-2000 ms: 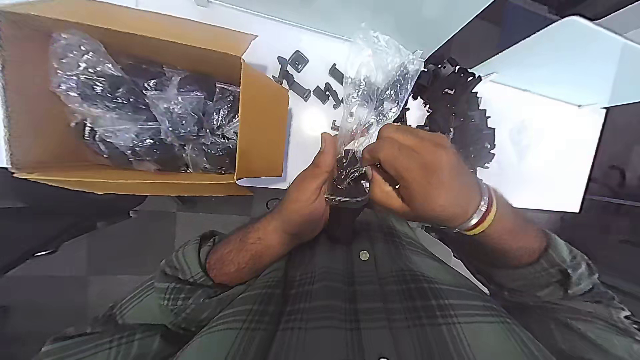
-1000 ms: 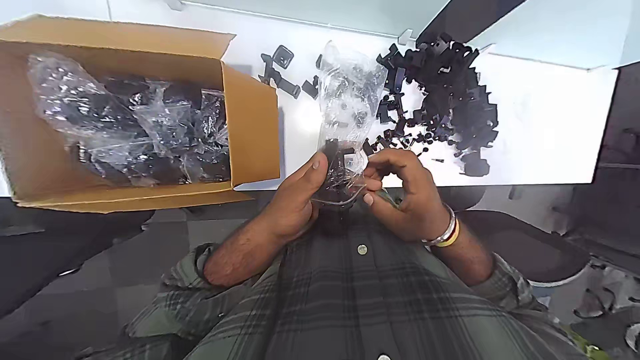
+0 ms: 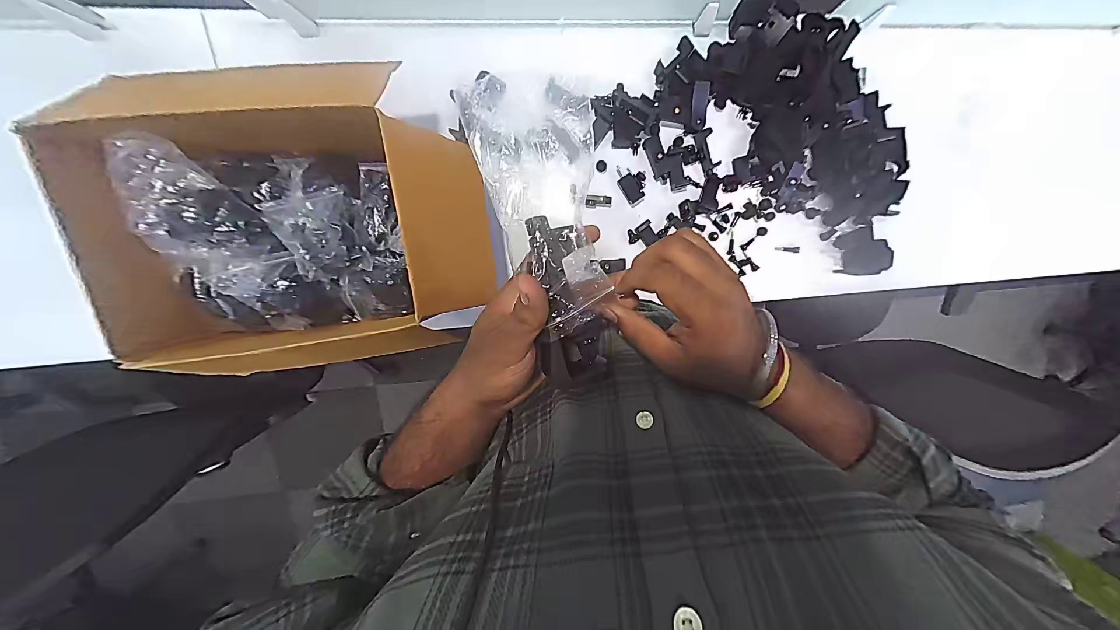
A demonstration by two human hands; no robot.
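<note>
A clear plastic bag (image 3: 534,157) with black plastic parts at its lower end is held in front of my chest. My left hand (image 3: 506,337) grips the bag and the parts from the left, thumb on top. The fingertips of my right hand (image 3: 691,311) pinch the bag's lower right edge, near a small clear flap. Beyond my right hand, a heap of black plastic parts (image 3: 770,114) lies on the white table, with small black screws or knobs (image 3: 744,214) scattered at its near side.
An open cardboard box (image 3: 442,219) at the left holds several clear bags (image 3: 306,227) of dark parts. The white table's (image 3: 1006,175) front edge runs just beyond my hands. A dark chair seat (image 3: 980,398) is at the right, another dark seat (image 3: 105,472) at the lower left.
Two seconds ago my right hand was closed over the bag's middle; now it pinches the edge with its fingertips. The view has shifted, and the bag now covers parts seen beside the box before.
</note>
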